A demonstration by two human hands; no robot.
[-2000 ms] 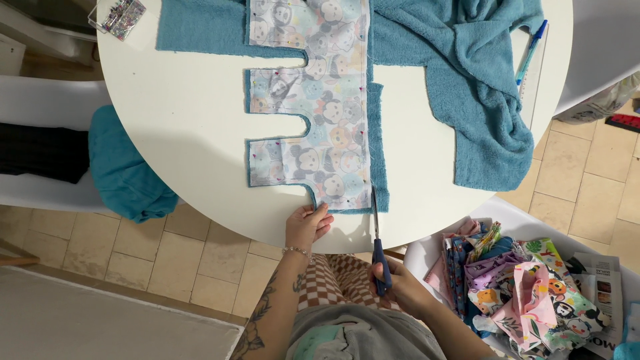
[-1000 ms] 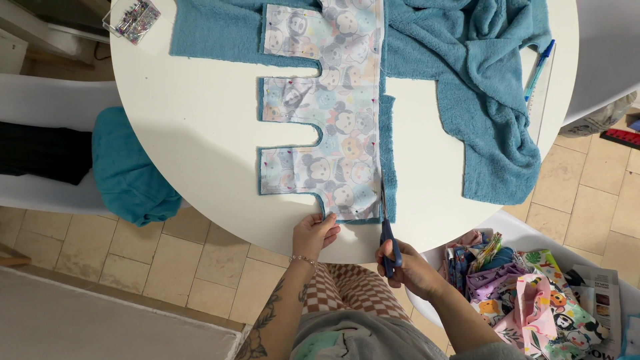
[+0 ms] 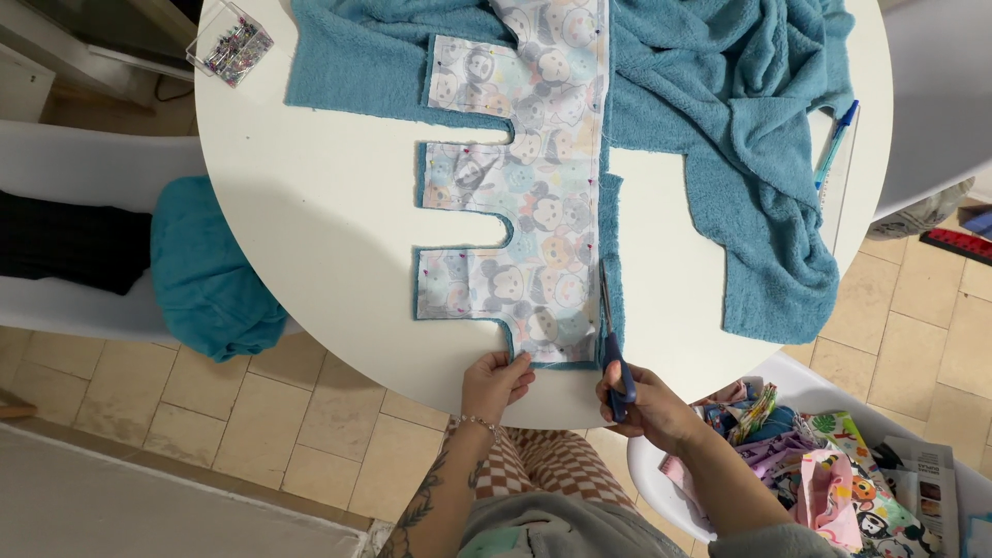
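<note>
My right hand [image 3: 647,407] holds blue-handled scissors [image 3: 614,364] at the right edge of the layered fabric, the blades pointing away from me along the cut. My left hand [image 3: 496,384] pinches the fabric's near corner, fingertips on top. The upper layer is a cartoon-print cotton piece [image 3: 542,209] with tab-like projections on its left side, pinned along the edges onto blue terry cloth. A narrow terry strip [image 3: 612,225] lies along the right edge, beside the blades. A large crumpled blue terry cloth [image 3: 736,132] covers the table's upper right.
Round white table [image 3: 325,256]. A clear box of pins [image 3: 232,50] sits at its upper left edge, a blue pen [image 3: 837,143] at the right. A chair with printed fabric scraps [image 3: 829,488] stands lower right; a teal cloth bundle [image 3: 213,267] lies on a chair at left.
The scissors and my right hand remain at the right edge of the fabric. The fabric's far part, flat earlier, now looks bent near the top tab. My left hand still holds the near corner.
</note>
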